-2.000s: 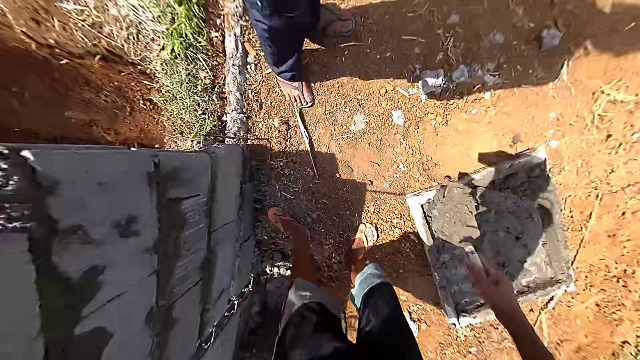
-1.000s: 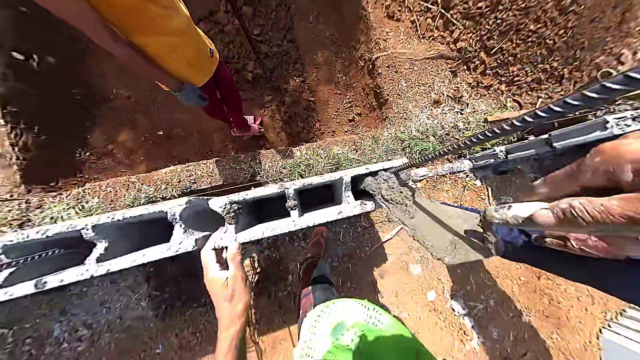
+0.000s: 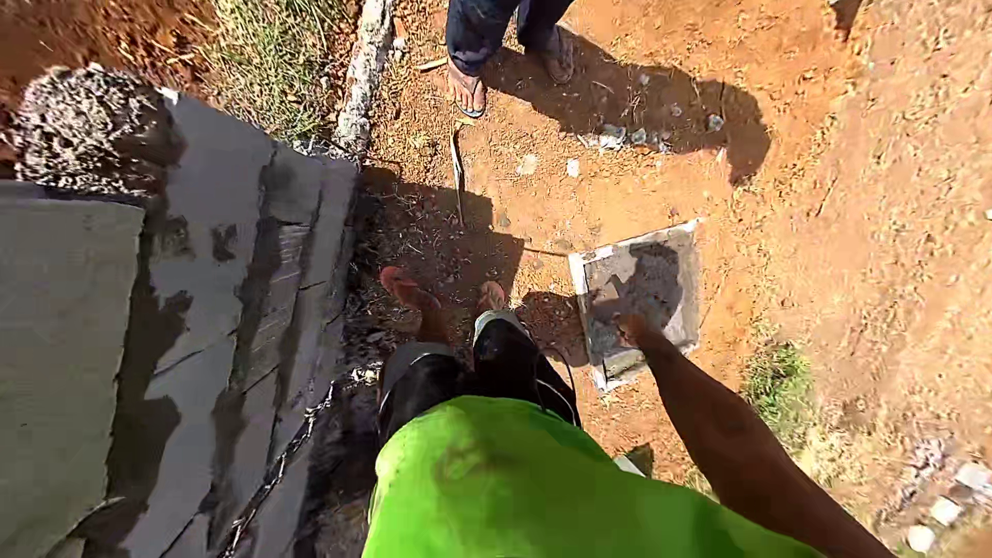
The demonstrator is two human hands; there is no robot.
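My right hand (image 3: 632,329) reaches down over a shallow square tray (image 3: 577,291) with pale edges that lies on the ground. Grey mortar (image 3: 659,287) covers part of its bottom. The fingers look closed around the handle of what seems to be a trowel (image 3: 611,293); its grey blade blends with the mortar and is hard to make out. My left hand is out of sight. At the left stands a grey block wall (image 3: 201,287) with dark damp mortar patches on its face, and a rough grey lump of mortar (image 3: 89,128) sits at its upper end.
A person in dark trousers and sandals (image 3: 466,89) stands beyond the tray. A thin stick (image 3: 457,174) lies on the orange soil between us. Pale rubble (image 3: 612,138) is scattered near the person's shadow. My feet (image 3: 407,288) are between wall and tray.
The view has swung from the hollow block tops back to the ground and tray. My left hand, seen at the blocks one second ago, has left the view.
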